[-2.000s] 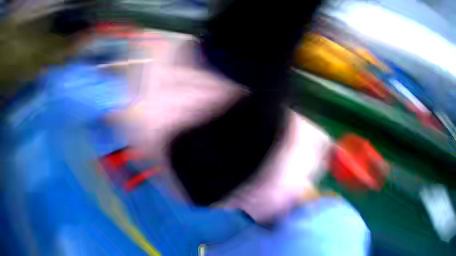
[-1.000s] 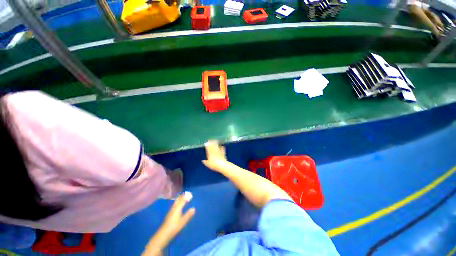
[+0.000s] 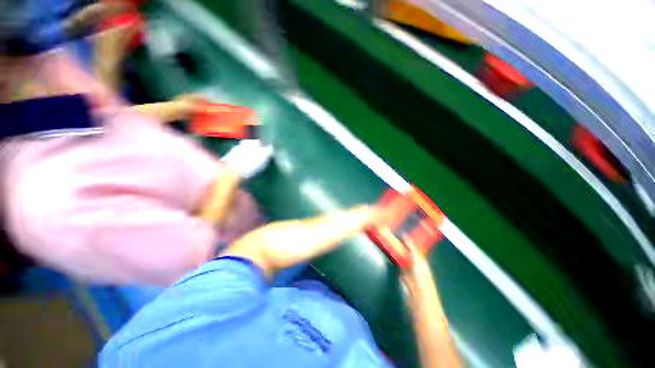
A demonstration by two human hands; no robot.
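Observation:
A red-orange device housing [image 3: 429, 214] with a dark window is over the green bench beside the pale rail. The picture is blurred. My left hand [image 3: 370, 217] is on its left side, with the forearm reaching in from the left. My right hand [image 3: 412, 251] is on its near lower side, with the forearm coming up from the bottom edge. Both hands grip the housing; single fingers are hard to make out. I cannot tell whether the housing touches the bench. White sheets [image 3: 546, 355] lie at the bottom right, cut off by the edge.
A person in pink [image 3: 122, 187] stands close on my left, hands at another red-orange housing [image 3: 223, 120] and a white thing [image 3: 248, 157]. Another person's arm is behind, top left. Beyond the rail [image 3: 345, 140] are the darker belt and red-orange things [image 3: 503, 76] on the far side.
The view has turned, so the bench now runs diagonally. My hands, empty before, have moved onto the housing and hold it. The red stool is out of view. The neighbour's hands now show at another housing.

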